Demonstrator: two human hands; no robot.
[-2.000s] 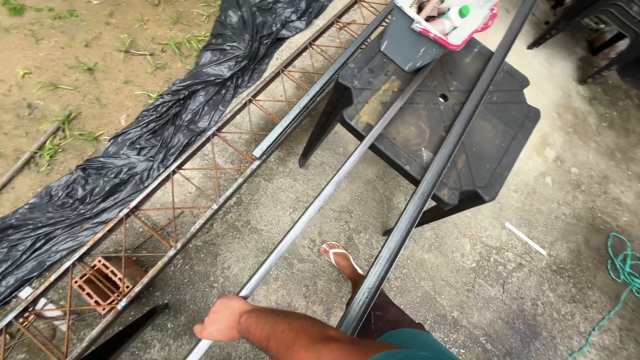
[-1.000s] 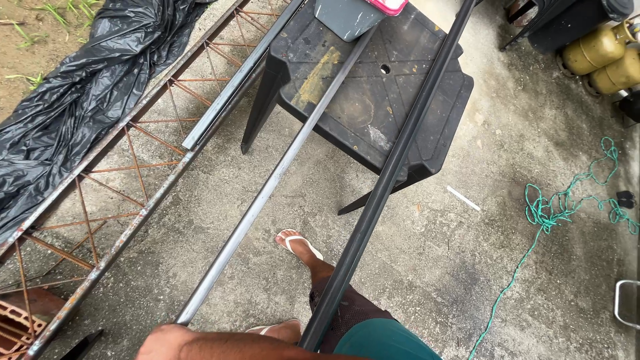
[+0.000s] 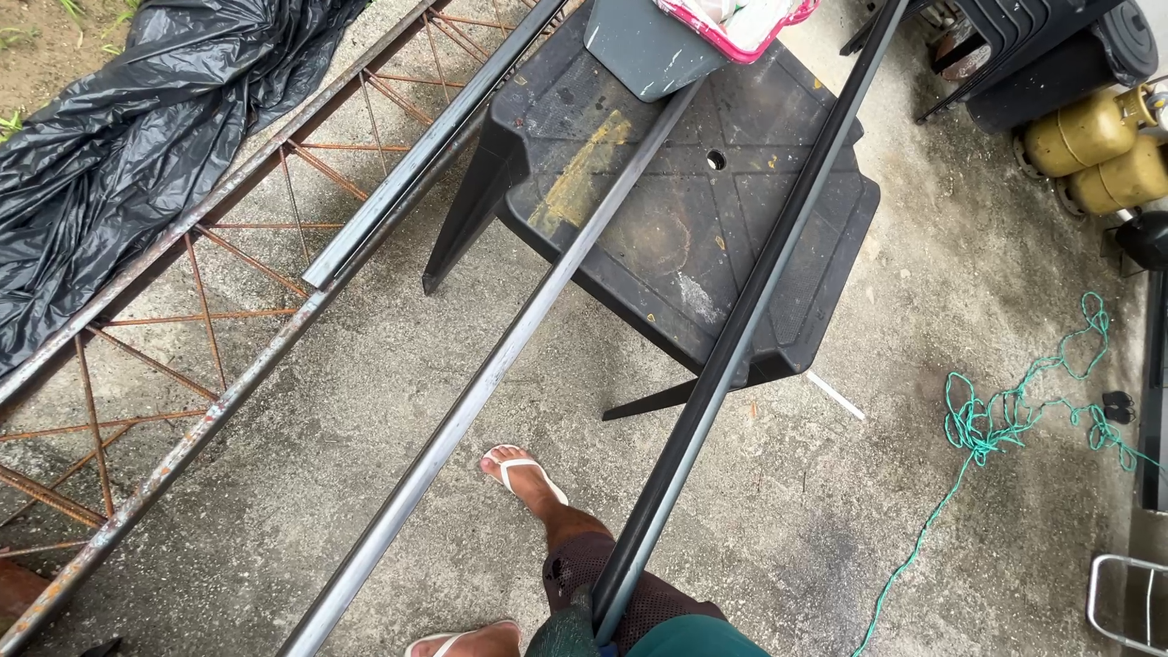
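Note:
Neither my left hand nor my right hand shows in the view. A grey metal bar (image 3: 465,401) slants from the bottom edge up to a black plastic table (image 3: 675,246), its far end passing under a grey tray (image 3: 639,50). To its right a black metal bar (image 3: 739,338) crosses over the table; its near end is beside my teal clothing (image 3: 698,639). A dark green textured thing (image 3: 568,628) lies against that end; I cannot tell what it is. The tray, with a pink-rimmed container (image 3: 753,27), stands on the table.
Left of the table runs a rusty steel lattice truss (image 3: 210,415) with a grey metal profile (image 3: 401,173) along it. Black plastic sheeting (image 3: 182,100) lies beyond. At right are tangled green rope (image 3: 981,424), yellow gas cylinders (image 3: 1086,137), stacked black chairs (image 3: 1013,36) and a white strip (image 3: 835,395).
A hand held the near part of the grey bar two seconds ago and was at the bottom edge one second ago; it is now out of view. The view has shifted towards the right.

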